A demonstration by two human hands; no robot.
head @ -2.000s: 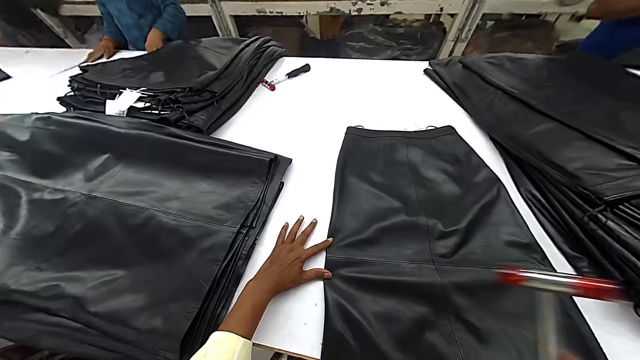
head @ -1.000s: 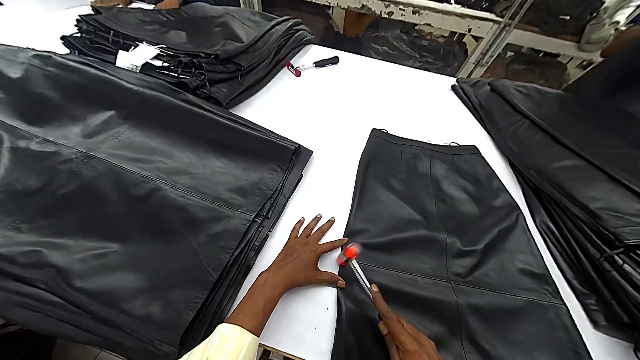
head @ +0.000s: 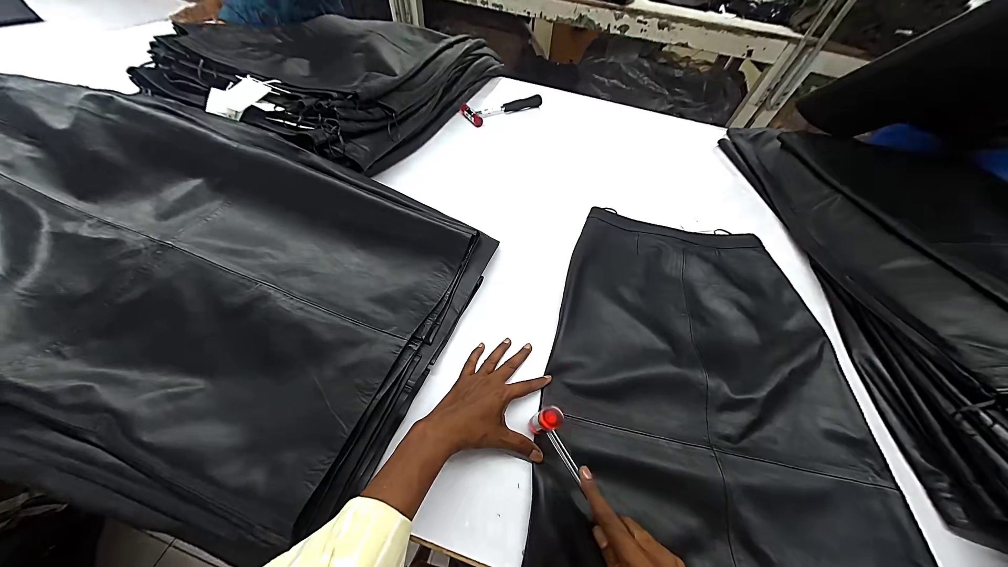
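Observation:
A black leather skirt (head: pixel 654 346) lies flat on the white table (head: pixel 504 185), waistband away from me. Spread on the table at the skirt's left edge is my left hand (head: pixel 480 405), its thumb and index fingertips touching that edge and nothing in its grip. My right hand (head: pixel 626 535), low in view over the skirt, holds a hammer (head: pixel 561 449) with red faces and a metal shaft. The hammer's head is at the skirt's left edge, by the end of the cross seam, close to my left thumb; whether it touches the leather I cannot tell.
Stacked black leather pieces (head: pixel 236 276) fill the left side, with another pile (head: pixel 339 79) behind them bearing a white tag (head: pixel 236 98). A second hammer (head: pixel 504 109) lies near the far edge. More black leather (head: pixel 913 260) is heaped at right. Parts of other people show at the far side.
Two seconds ago the hammer was a blur over the skirt's right side; now its head is at the left edge by my left hand, about where it was one second ago.

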